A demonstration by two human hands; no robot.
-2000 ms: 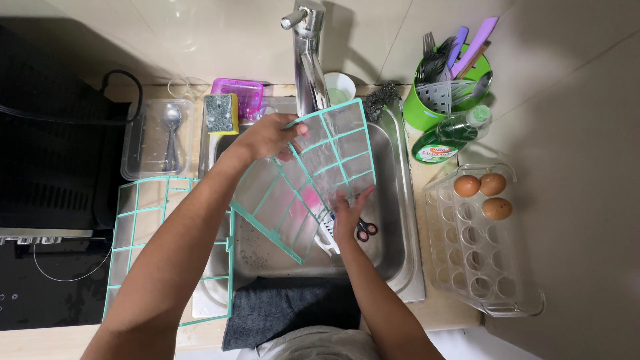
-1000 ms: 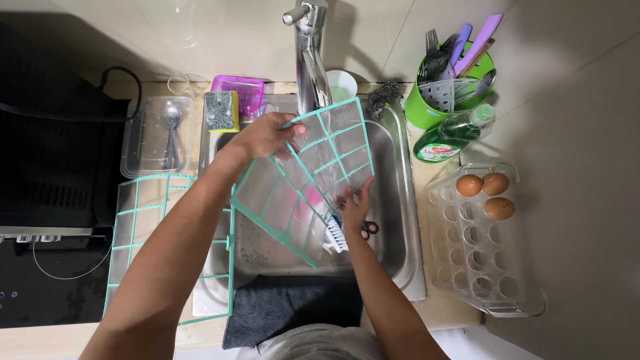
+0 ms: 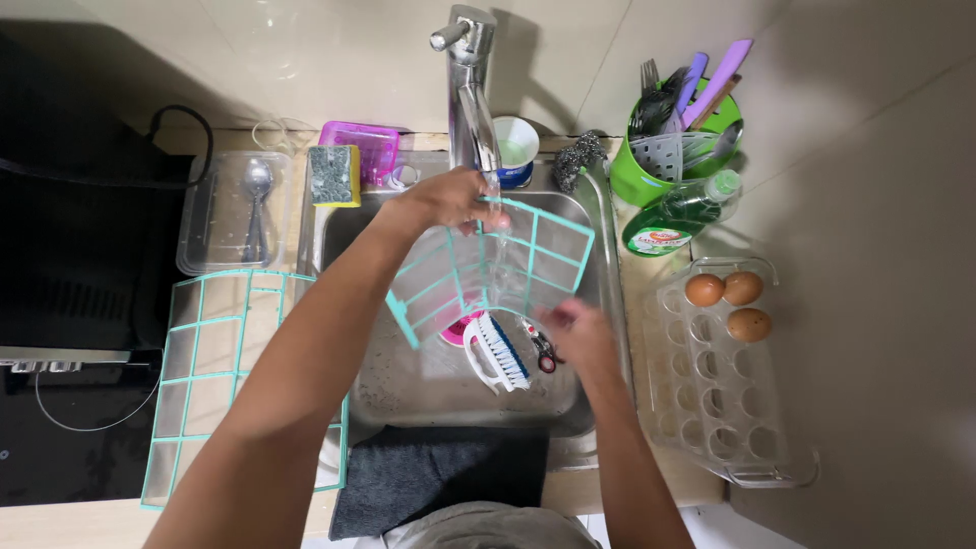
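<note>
My left hand (image 3: 465, 204) grips the top edge of a curved mesh air filter with a teal plastic frame (image 3: 534, 252), under the chrome faucet (image 3: 469, 91). Water runs from the spout over the mesh. My right hand (image 3: 576, 328), blurred, is by the filter's lower right edge; whether it touches the filter I cannot tell. In the steel sink (image 3: 427, 396) beneath lie a white-handled scrub brush (image 3: 499, 354), a pink round object (image 3: 461, 328) and dark-handled scissors (image 3: 545, 354). A second teal-framed mesh filter (image 3: 206, 374) rests on the counter at the left, partly behind my left forearm.
A sponge (image 3: 333, 175), a pink plastic tray (image 3: 366, 145) and a steel scourer (image 3: 577, 160) sit behind the sink. On the right are a green utensil holder (image 3: 637, 171), dish soap (image 3: 671, 221) and an egg tray (image 3: 686, 366) with eggs. A dark cloth (image 3: 442, 473) covers the sink's front edge.
The held filter has turned and now spreads more crosswise under the faucet. My right hand has shifted to its lower right edge. The brush and scissors are more fully exposed.
</note>
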